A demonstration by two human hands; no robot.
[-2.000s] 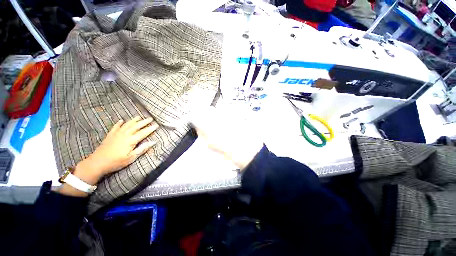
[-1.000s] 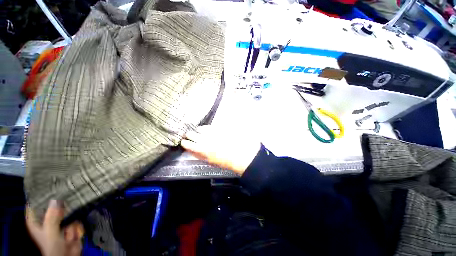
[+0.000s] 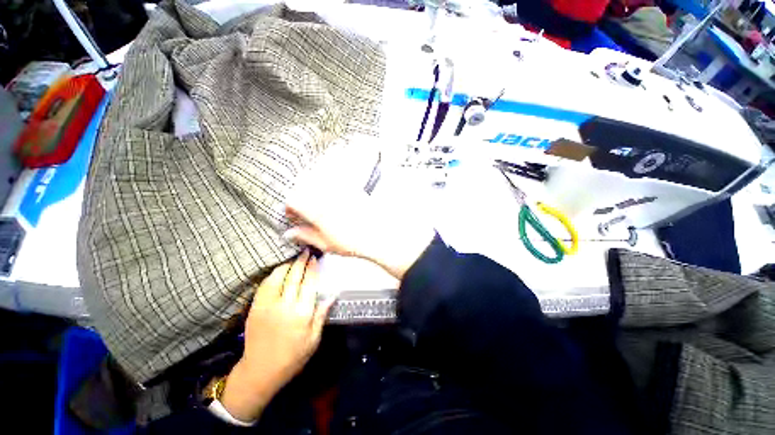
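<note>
The checked grey-beige garment (image 3: 195, 204) lies over the left of the white machine table, its lower part reaching past the table's front edge. My left hand (image 3: 285, 319) is at the garment's dark-edged corner, its fingertips closed on the edge. My right hand (image 3: 340, 234) meets it there and pinches the same edge; much of this hand is washed out by glare. The presser foot area (image 3: 435, 161) of the white sewing machine (image 3: 535, 110) is to the right of the garment, apart from both hands.
Snips with green and yellow handles (image 3: 546, 234) lie under the machine arm beside small dark tools. Another checked piece with dark edges (image 3: 671, 293) hangs at the right. A red box (image 3: 59, 123) stands at the far left. A blue bin (image 3: 72, 382) is below the table.
My left hand has left the garment's lower left part and come over to my right hand at the dark edge. The garment's lower left part has shifted.
</note>
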